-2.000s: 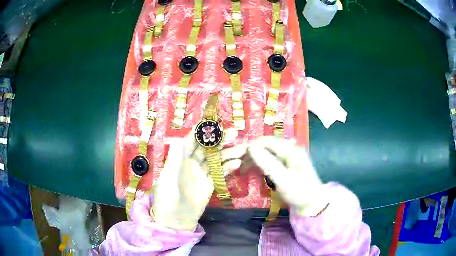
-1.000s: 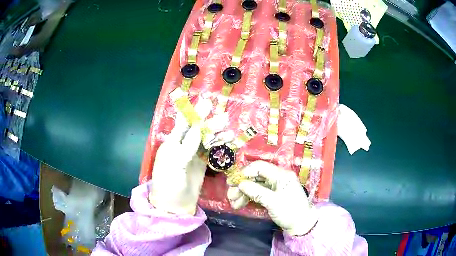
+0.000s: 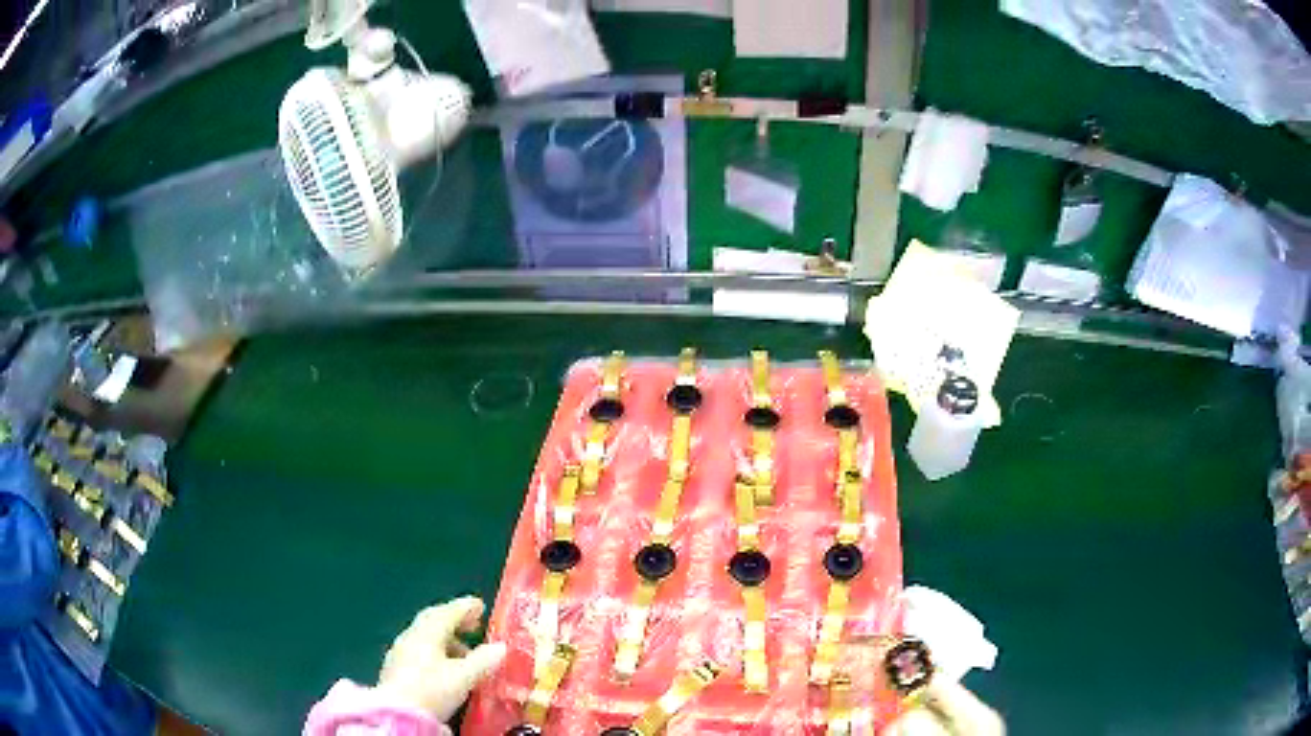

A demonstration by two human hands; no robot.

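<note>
A red ribbed tray (image 3: 503, 633) under clear film holds rows of gold watches with dark round heads, such as one watch (image 3: 656, 561). My gloved left hand (image 3: 439, 661) is beside the tray's left edge, fingers apart and empty. My gloved right hand (image 3: 946, 710), cut off by the bottom edge, holds a watch (image 3: 909, 664) with its patterned dial up, over the tray's right edge. The hand partly hides its band. Two watches at the tray's near end are cut off by the picture's edge.
A crumpled white tissue (image 3: 952, 627) lies right of the tray. A white bottle (image 3: 945, 436) stands behind it near pale yellow sheets (image 3: 935, 316). A white fan (image 3: 345, 173) hangs at upper left. Another tray of watches (image 3: 108, 503) is at far left.
The view has tilted up to show the bench back. My left hand has left the tray for its left side. My right hand has carried the patterned-dial watch right.
</note>
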